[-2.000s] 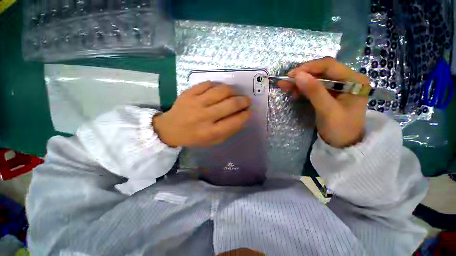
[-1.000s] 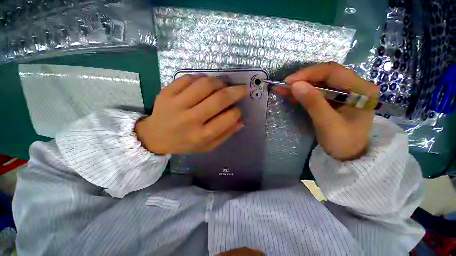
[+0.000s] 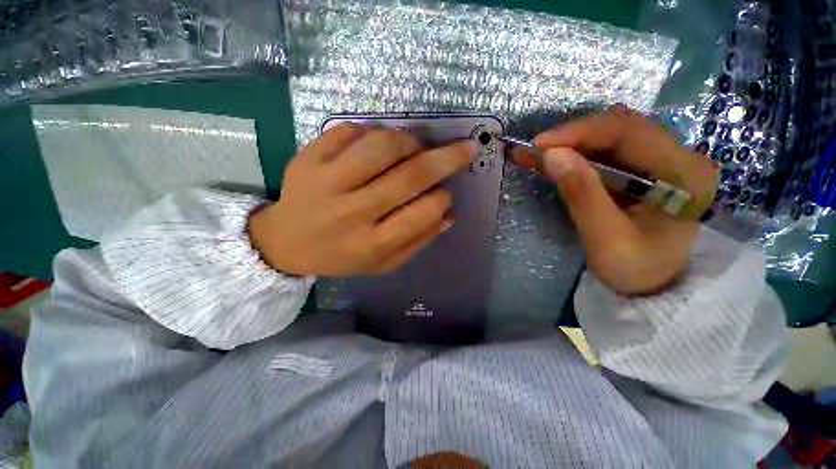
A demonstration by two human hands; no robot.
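A dark grey tablet or back cover [image 3: 449, 247] lies on the silvery bubble wrap [image 3: 458, 55], its small logo near my body. Two round camera spots [image 3: 483, 148] show at its top right corner, the upper one dark. My left hand [image 3: 367, 201] lies over the upper left of the tablet, its index fingertip beside the camera spots. It holds no loose thing that I can see. My right hand [image 3: 632, 197] grips the tweezers [image 3: 632, 185] like a pen, with the tip at the right side of the upper camera spot. Whether the tip holds anything cannot be told.
A glossy white sheet [image 3: 147, 165] lies left of the wrap on the green bench [image 3: 156, 92]. A clear blister tray [image 3: 137, 46] is at the upper left. A clear bag with rows of black rings [image 3: 738, 119] is at the right, with something blue at the edge.
My left index finger has extended towards the camera spots. My right hand with the tweezers stays beside them, its angle slightly changed. The whole view has shifted a little.
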